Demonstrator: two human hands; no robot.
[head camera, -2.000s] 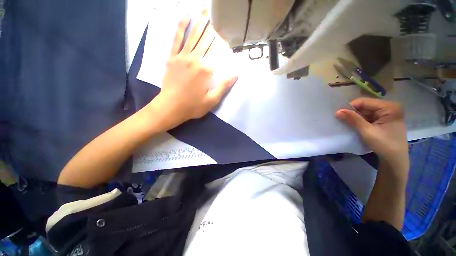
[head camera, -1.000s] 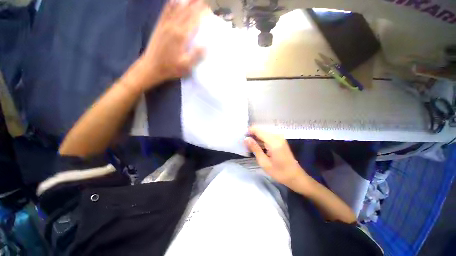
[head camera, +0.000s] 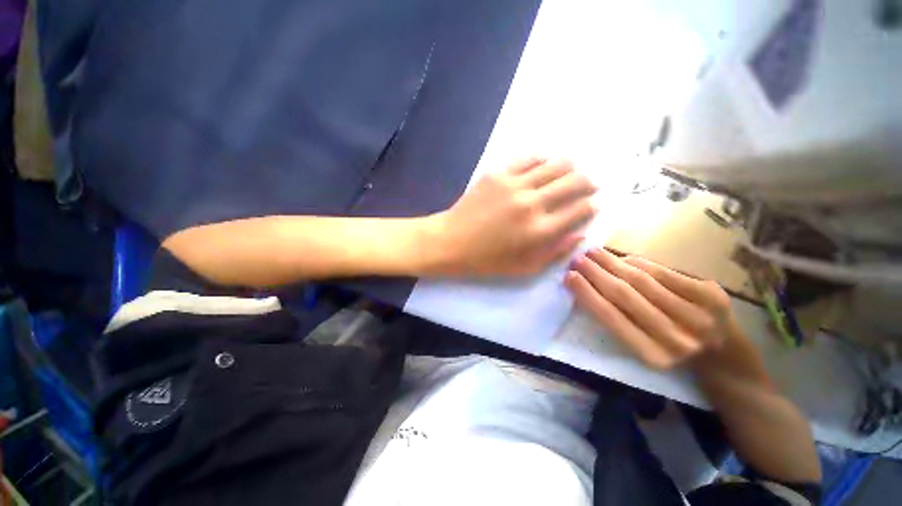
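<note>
A white piece (head camera: 514, 308) lies over navy fabric (head camera: 465, 109) at the front of the sewing table, left of the needle area. My left hand (head camera: 524, 217) rests on the white piece, palm down with fingers bent. My right hand (head camera: 658, 306) lies at its right edge, fingertips close to my left hand's fingers. Whether the right fingertips pinch the edge cannot be told. The sewing machine head (head camera: 831, 119) is at upper right, with small metal parts at its lower left. Strong glare hides the needle and the upper part of the white piece.
A large dark navy pile (head camera: 247, 109) fills the upper left. Yellow-green and dark snips (head camera: 784, 316) lie right of my right hand. Black-handled scissors (head camera: 875, 405) are at the far right. Blue basket parts (head camera: 846, 474) show below the table at lower right.
The view has turned and shifted left. My left hand has come down flat on the white piece. My right hand has moved up from the table's front edge, beside my left.
</note>
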